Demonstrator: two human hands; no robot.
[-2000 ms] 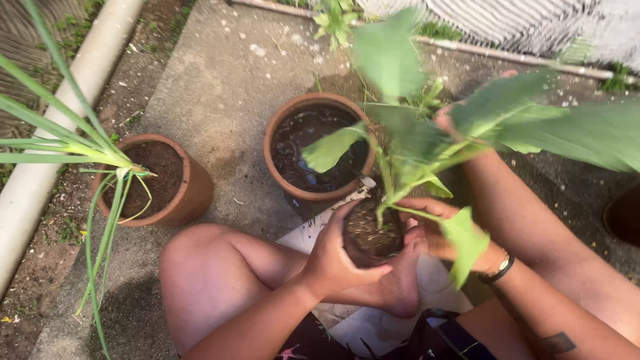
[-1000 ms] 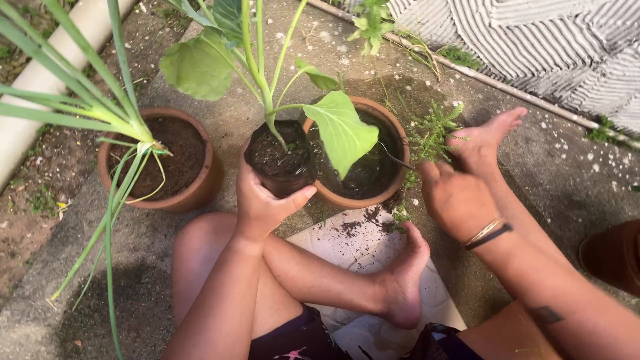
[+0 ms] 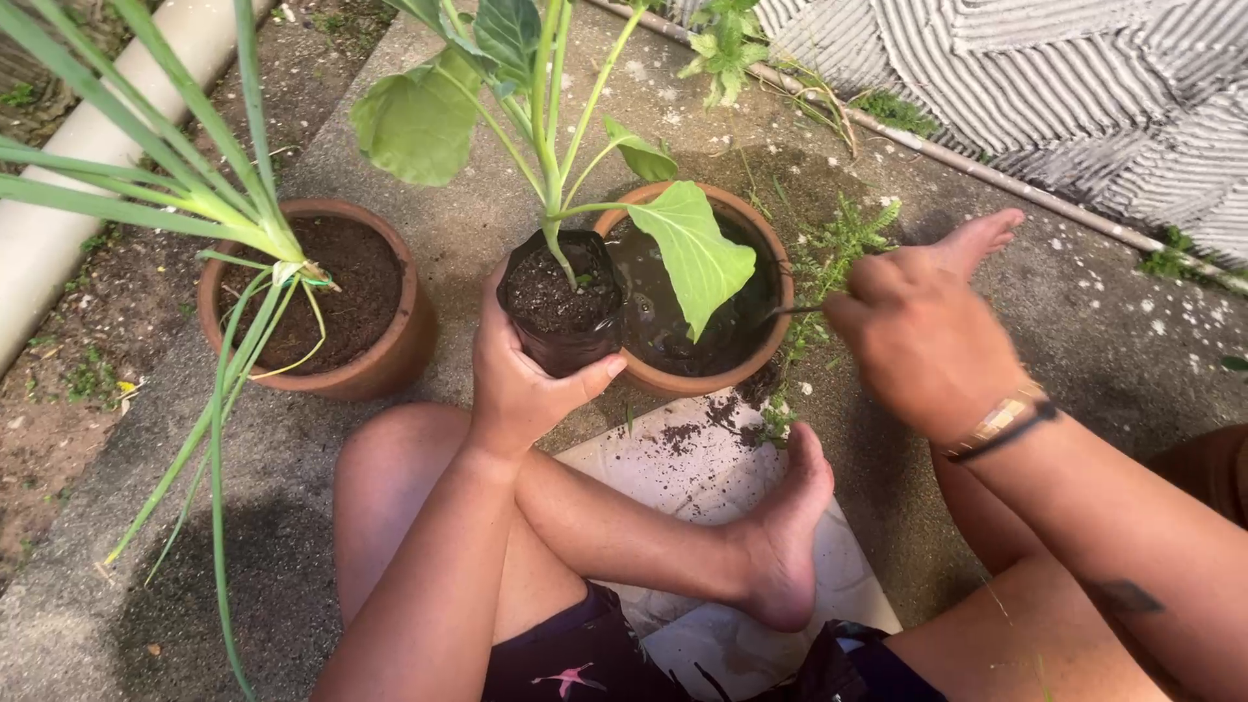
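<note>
My left hand (image 3: 531, 380) is wrapped around a black plastic nursery bag (image 3: 565, 336) of soil, which holds an upright leafy seedling (image 3: 551, 175) with broad green leaves. Just right of the bag stands a terracotta pot (image 3: 673, 382) with dark, wet-looking contents; one seedling leaf hangs over it. My right hand (image 3: 912, 331), slightly blurred, grips a thin dark tool whose tip lies at the pot's right inner rim; its kind cannot be told. Small green weeds (image 3: 829, 253) lie between that hand and the pot.
At left, a second terracotta pot (image 3: 390, 361) of soil has spring onions (image 3: 263, 229) across it. A tile (image 3: 673, 468) scattered with soil lies under my foot. A white pipe (image 3: 107, 127) runs along the upper left. Another pot (image 3: 1194, 468) is partly visible at right, below a textured wall (image 3: 1024, 88).
The seedling bag, held by both hands two seconds ago, is now in my left hand alone, farther left. My right hand has moved from the bag to beside the pot's right rim.
</note>
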